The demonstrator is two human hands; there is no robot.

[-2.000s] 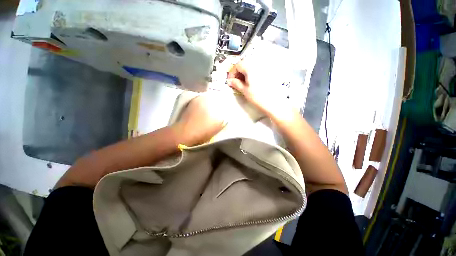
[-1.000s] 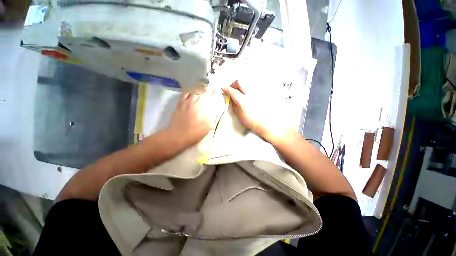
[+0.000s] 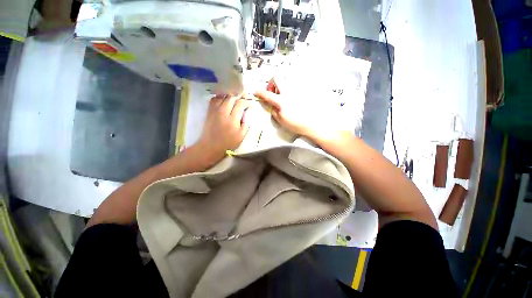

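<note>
The beige bag body (image 3: 268, 198) hangs over the table's front edge with its mouth open toward me. A toothed zipper (image 3: 291, 224) curves along its mouth, and a small yellow strip (image 3: 230, 153) shows at its rim. My left hand (image 3: 226, 123) lies on the bag's far end, fingers bent over its edge. My right hand (image 3: 279, 109) pinches the far edge beside it, just below the needle area (image 3: 269, 43). Glare hides exactly what the fingertips hold. The white machine head (image 3: 181, 43) stands above my left hand.
Grey metal plates (image 3: 125, 119) lie left and right on the white table. A white sheet (image 3: 344, 96) lies right of my hands. At right are a black cord (image 3: 391, 105), small tools (image 3: 407, 167) and three red-brown patches (image 3: 440, 166). Beige heaps with yellow lines (image 3: 17, 244) are at lower left.
The bag's far end was drawn toward me, then moved forward again. My hands have come close together at its far edge. The camera view has shifted, showing more table at left.
</note>
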